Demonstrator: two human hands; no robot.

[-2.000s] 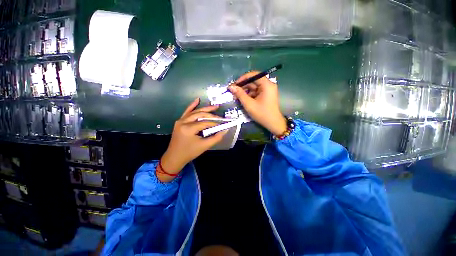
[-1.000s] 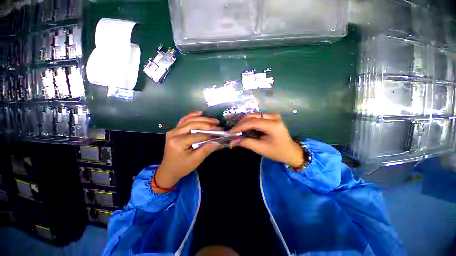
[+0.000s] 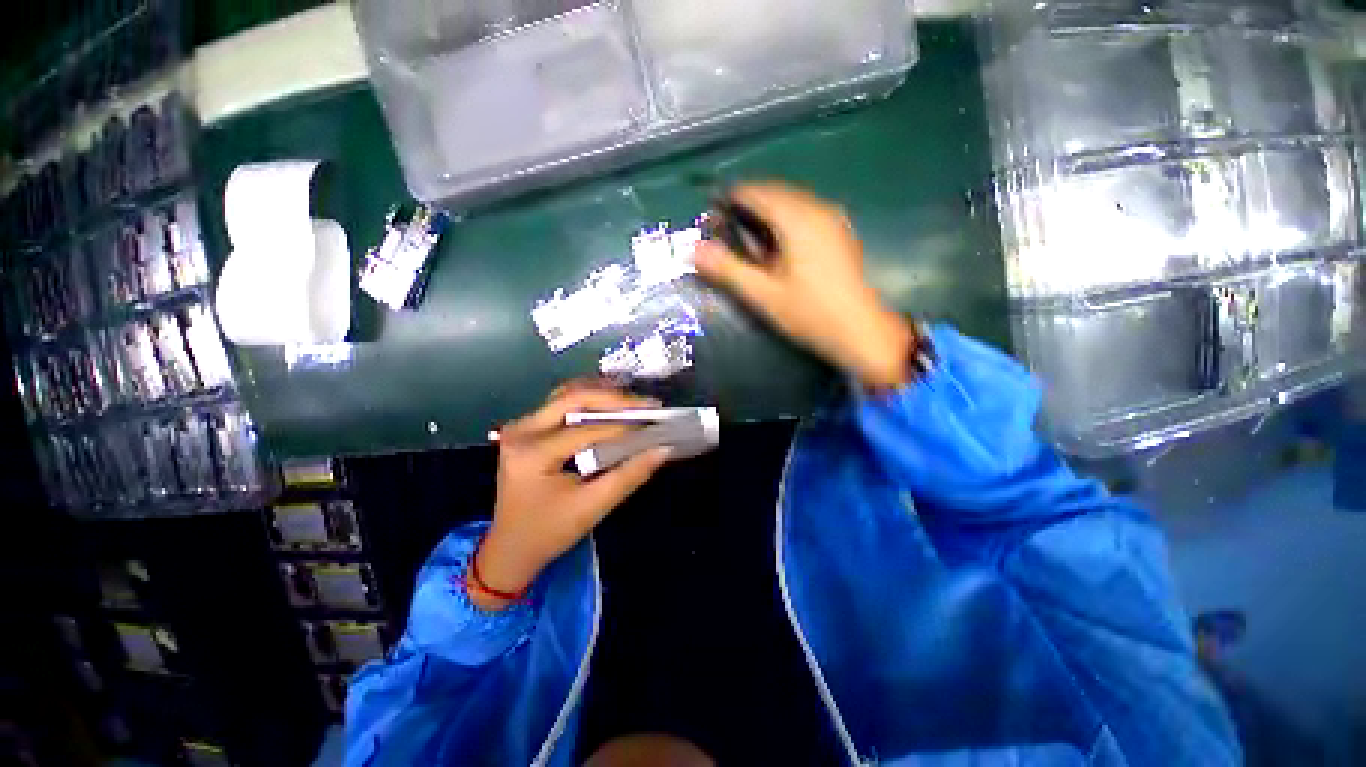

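Observation:
My left hand (image 3: 547, 487) grips a folded grey sheet with white edges (image 3: 647, 441) above the bench's front edge. My right hand (image 3: 802, 277) is blurred above the mat, just right of the boards, with a dark shape at its fingers. That shape looks like part of the dark tool, but it is too blurred to be sure. Under and left of the right hand lie three silvery circuit boards in glare: one at the left (image 3: 587, 310), one at the upper right (image 3: 667, 250) and one lower (image 3: 650, 354).
A white curled strip (image 3: 285, 277) lies at the left of the green mat (image 3: 495, 360), beside a separate board (image 3: 402, 261). A clear tray (image 3: 539, 113) stands at the top. Filled trays (image 3: 120, 285) are at the left, stacked clear trays (image 3: 1124, 225) at the right.
The view has shifted and tilted. My right hand has left the folded sheet and moved up to the boards. My left hand still holds the sheet, which shows more of its grey face.

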